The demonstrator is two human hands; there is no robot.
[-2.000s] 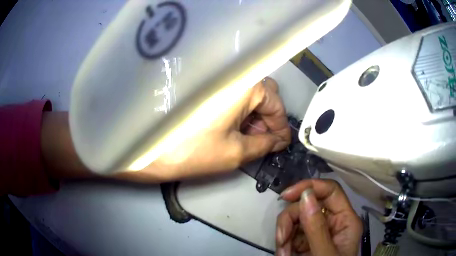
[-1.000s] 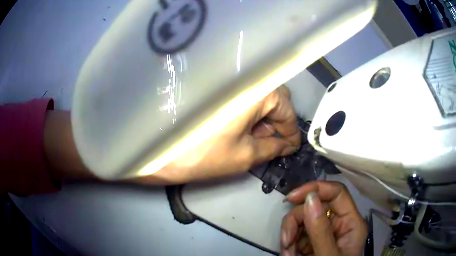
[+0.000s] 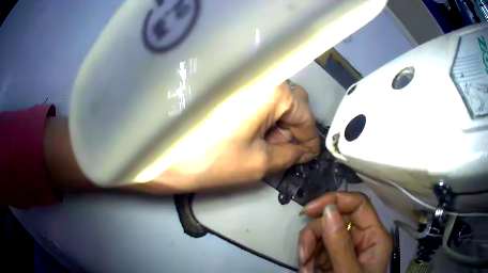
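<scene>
The cream sewing machine head [image 3: 396, 122] is at the right, with white thread [image 3: 401, 192] running along its underside. My left hand [image 3: 257, 144] reaches in from the left behind the lamp. Its fingers are pinched beside the needle area, and a thin pale thread shows at them. The dark presser foot area [image 3: 310, 181] lies between my hands, partly covered. My right hand [image 3: 345, 232] is at the bottom right, palm up, fingers curled and thumb close to the index finger. Whether it holds anything cannot be made out.
The glowing white lamp head [image 3: 214, 69] hangs across the upper left and hides part of my left hand. A dark curved piece [image 3: 190, 216] lies on the white machine table [image 3: 123, 234]. A slim black tool [image 3: 395, 250] stands beside my right hand.
The whole view has shifted slightly to and fro, lamp and machine together. My left fingers stay pinched beside the machine head, and my right hand keeps nearly the same pose.
</scene>
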